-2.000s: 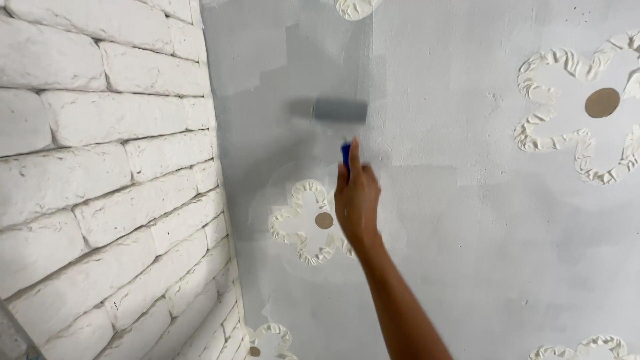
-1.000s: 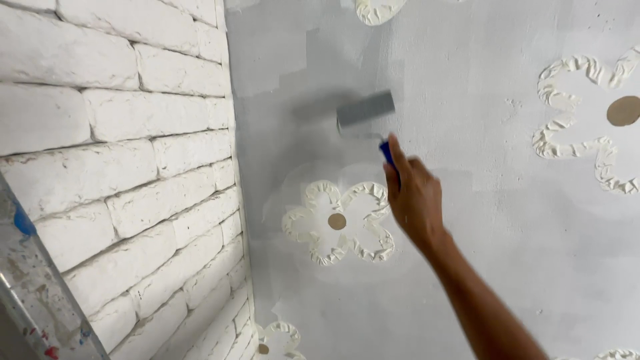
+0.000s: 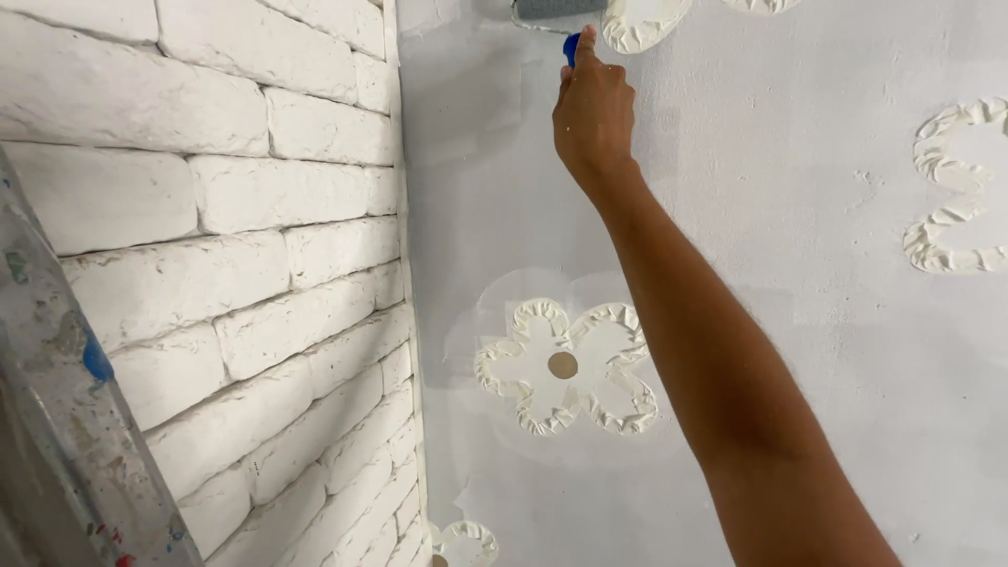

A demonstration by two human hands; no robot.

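Note:
My right hand (image 3: pixel 596 110) is closed around the blue handle (image 3: pixel 572 49) of a paint roller at the top of the view. The roller's grey sleeve (image 3: pixel 559 6) is partly cut off by the upper edge and lies beside a raised white plaster petal (image 3: pixel 642 24). Behind it is a grey painted wall (image 3: pixel 756 236), darker toward the corner. Lower down, partly behind my forearm, is a white relief flower (image 3: pixel 539 405) with a round tan centre (image 3: pixel 562 365). My left hand is out of the frame.
A white brick-textured wall (image 3: pixel 236 189) meets the grey wall at a corner on the left. A paint-spattered metal rail (image 3: pixel 87 409), perhaps part of a ladder, slants across the lower left. Another relief flower (image 3: pixel 945 157) is at the right edge, and part of one (image 3: pixel 472 539) at the bottom.
The roller in my right hand has moved up the grey wall, from above the small flower to beside the upper petal. The view has shifted, and the spattered rail shows more.

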